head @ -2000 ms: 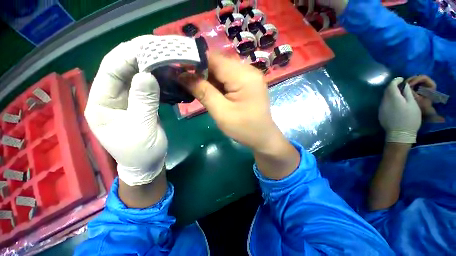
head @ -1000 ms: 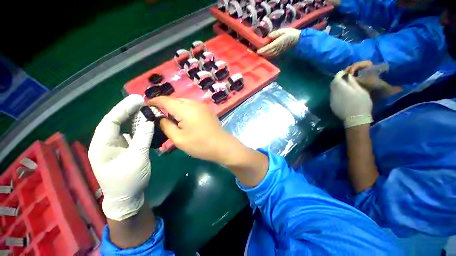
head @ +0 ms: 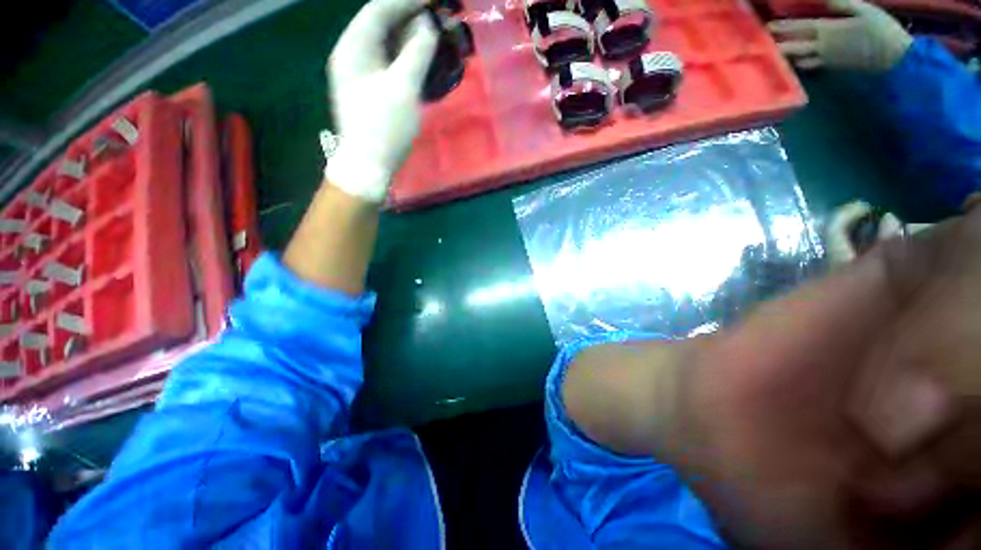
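Note:
My left hand (head: 377,102), in a white glove, is at the top, over the left end of the middle red tray (head: 463,188). Its thumb and fingers are at a black watch head (head: 449,62); I cannot tell if they grip it. My right hand (head: 850,397), bare, is large and blurred close to the camera at the right; what it holds, if anything, cannot be told. Strapped watches (head: 584,95) with white perforated bands stand in the tray's pockets. A small white strap piece (head: 329,142) shows beside my left wrist.
Stacked red trays with white straps (head: 167,215) lie at the left. A shiny clear plastic bag (head: 667,236) lies on the green bench (head: 457,355). A coworker's gloved hand (head: 855,38) is at the upper right, another glove (head: 850,226) below it.
My hands have parted. My left hand has moved up towards the black watch heads, and my right hand has come back right, close to the camera. The strapped watch no longer shows between them.

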